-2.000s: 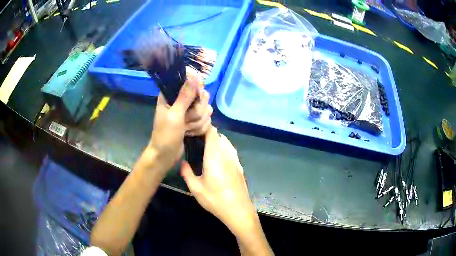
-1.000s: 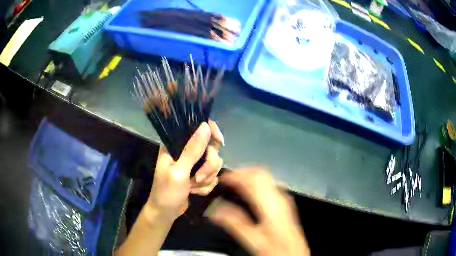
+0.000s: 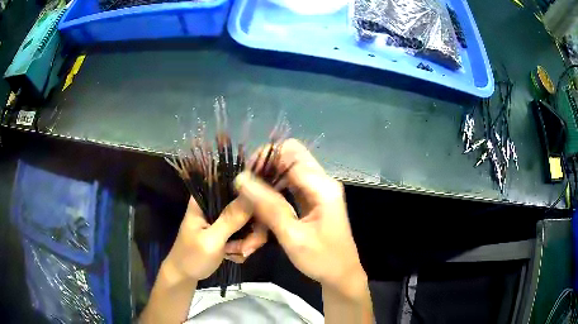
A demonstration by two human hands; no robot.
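My left hand [image 3: 206, 243] is closed around a fanned bunch of thin black cables [image 3: 218, 183] above my lap, at the bench edge. Their coppery shield strands and pale inner tips point up and away from me. The plain black ends hang below the hand. My right hand [image 3: 301, 209] is at the right side of the bunch, its thumb and fingers closed around some cables near their coppery ends. The tips there are blurred, so the exact number held cannot be told.
The deep blue bin [image 3: 146, 24] with dark cables is at the back left. The shallow blue tray [image 3: 304, 54] holds a bag of black parts [image 3: 409, 28]. Cables with metal plugs [image 3: 497, 149] lie right. A teal box [image 3: 35, 50] stands left, and lower blue bins [image 3: 57, 209] sit below the edge.
The view has tilted down, so bin and tray sit higher in the picture. The right hand, blurred below the bunch a second ago, is now up at the cables' coppery ends. The bunch is fanned out.
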